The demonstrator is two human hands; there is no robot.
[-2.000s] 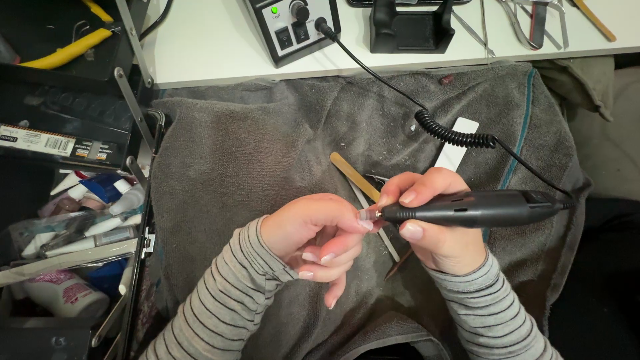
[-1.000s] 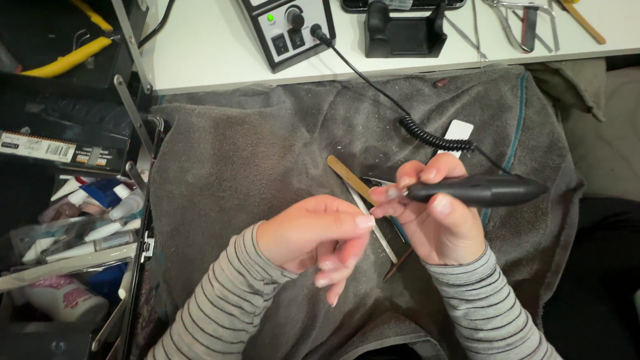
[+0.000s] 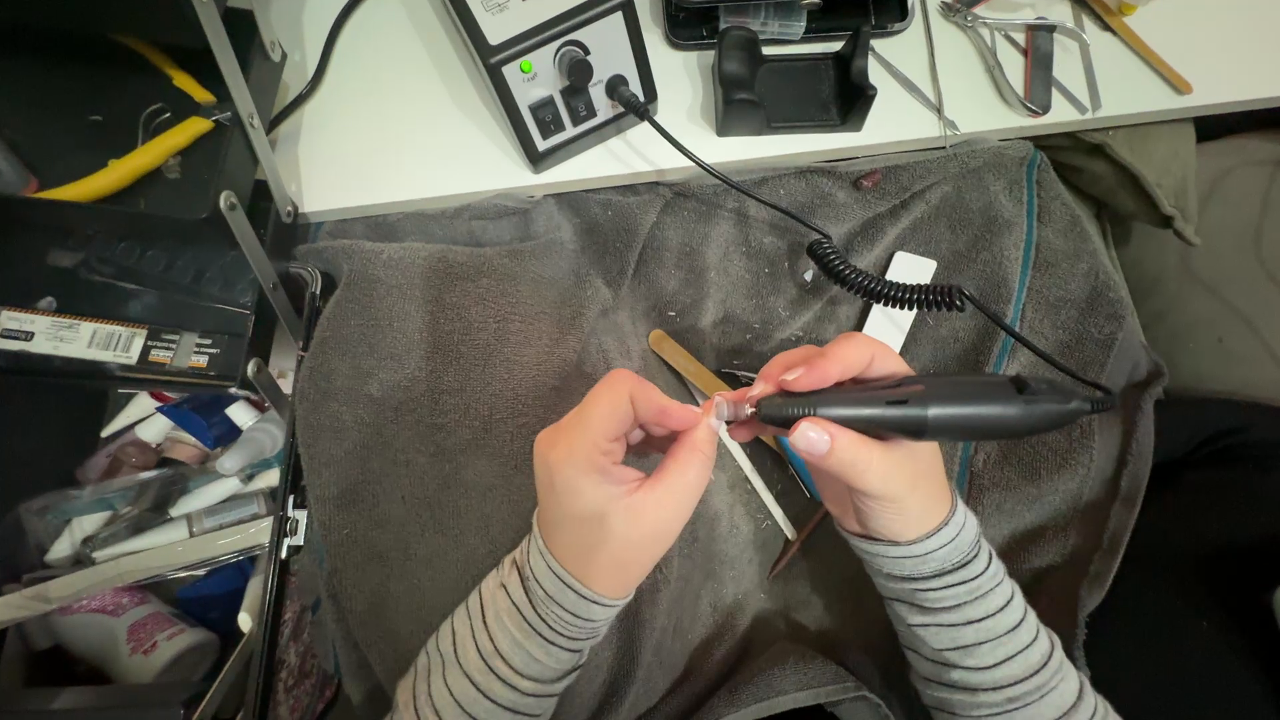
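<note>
My right hand [image 3: 880, 450] is closed around a black electric nail drill [image 3: 930, 405], which lies level with its tip to the left. At that tip, a small translucent whitish bit [image 3: 737, 409] sits between my two hands. Thumb and forefinger of my left hand [image 3: 620, 470] pinch its left end; the fingertips hide part of it. A coiled black cord [image 3: 885, 285] runs from the drill to a control box [image 3: 560, 90] with a green light. Below the hands, a tan nail file [image 3: 690, 362], a thin white stick [image 3: 757, 480] and a brown pointed stick [image 3: 797, 545] lie on the grey towel [image 3: 430, 400].
A white file [image 3: 900, 300] lies by the cord. On the white table [image 3: 400, 120] stand a black cradle [image 3: 800, 95] and metal nippers [image 3: 990, 60]. At left, an opened black case [image 3: 225, 370] holds tubes, bottles and a yellow-handled tool [image 3: 130, 170].
My left thumb and forefinger have come together at the drill's tip, where one second ago the left hand was a little to its left. The right hand still holds the drill.
</note>
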